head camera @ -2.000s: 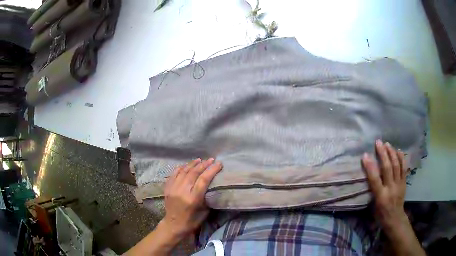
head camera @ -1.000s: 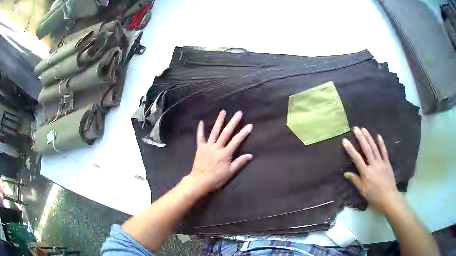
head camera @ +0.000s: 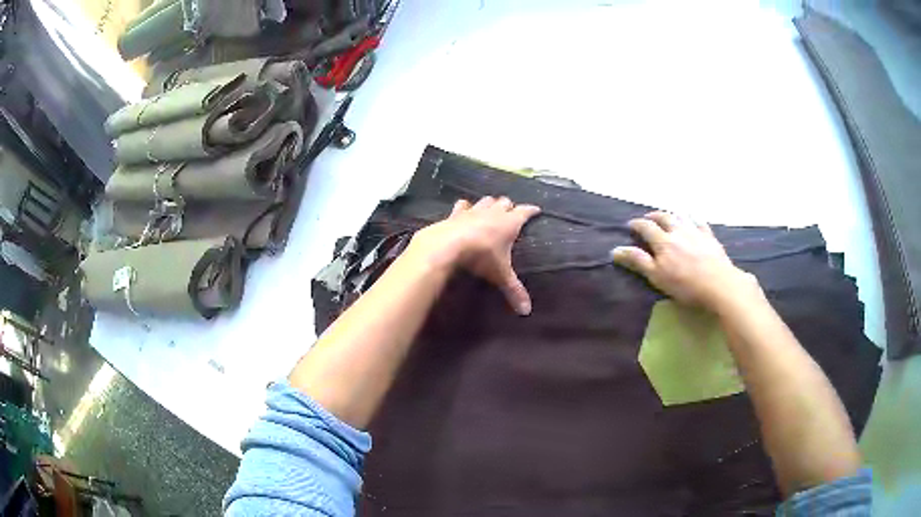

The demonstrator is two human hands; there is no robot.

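Note:
A stack of dark brown cut panels lies on the white table in front of me, its upper layers creased or folded along the far edge. My left hand lies on the far left part of the stack, thumb spread from the fingers. My right hand rests near the far edge to the right, fingers slightly bent and apart. Neither hand visibly holds cloth. A yellow-green five-sided piece lies on the panels, partly hidden under my right wrist and forearm.
Tied grey-olive rolled bundles are piled at the table's left edge, one with a white ticket. Red-handled scissors and a black tool lie beside them. Long grey cloth lies at the right. The white table curves around the stack.
The grey piece seen earliest is gone from the top, showing the dark stack. Since then both hands have moved to its far edge. The stack and yellow-green piece sit lower in the view.

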